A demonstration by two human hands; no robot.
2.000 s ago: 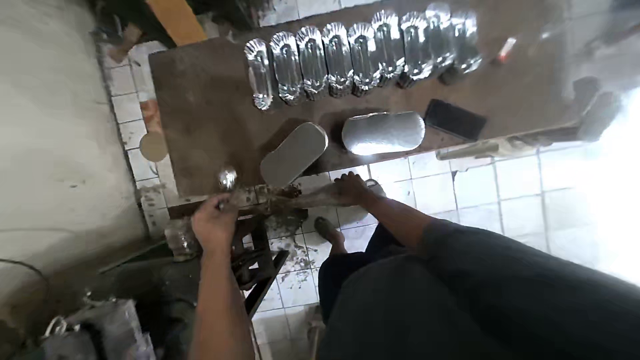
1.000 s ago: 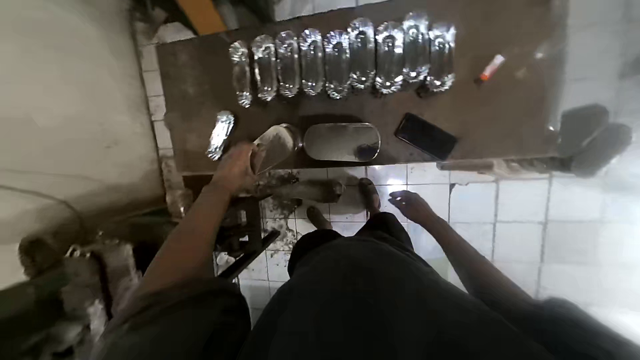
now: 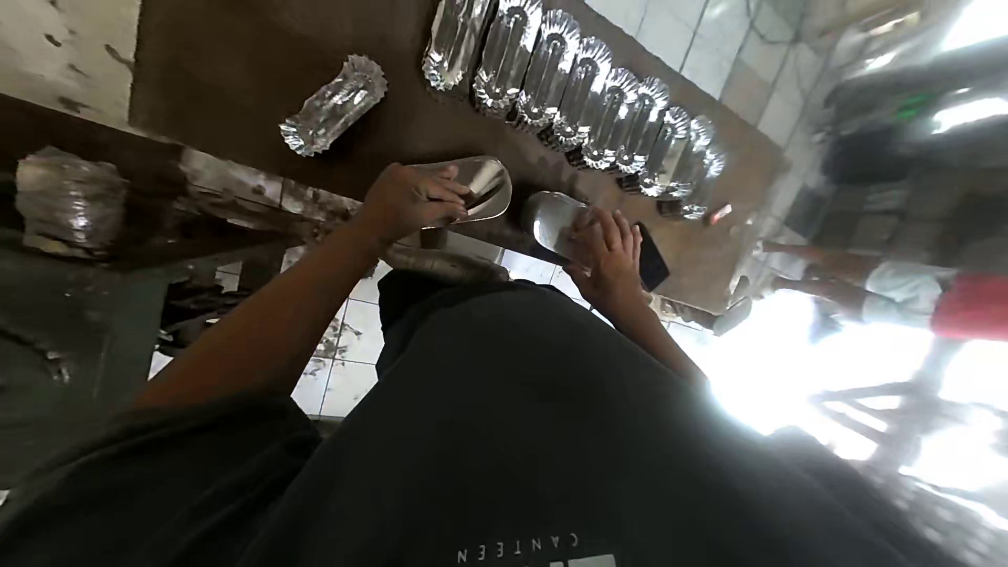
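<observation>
My left hand (image 3: 413, 198) lies over the near side of an oval metal piece (image 3: 492, 197) at the table's near edge, thumb and fingers on it; how firmly it grips cannot be told. On the right, my right hand (image 3: 608, 256) rests on a second oval metal piece (image 3: 553, 216), its fingers over the right end. Beyond both hands stands a row of several shiny fluted metal trays (image 3: 535, 79). One separate fluted tray (image 3: 335, 105) lies aslant to the left.
A dark phone (image 3: 652, 260) lies beside my right hand on the brown table (image 3: 236, 79). A small red and white object (image 3: 720, 214) sits near the far right end. A plastic-wrapped bundle (image 3: 72, 203) is at far left. Another person (image 3: 906, 291) stands at right.
My right hand has come up from beside the table onto the right oval piece. My left hand stays at the left oval piece. The view has turned and shifted.
</observation>
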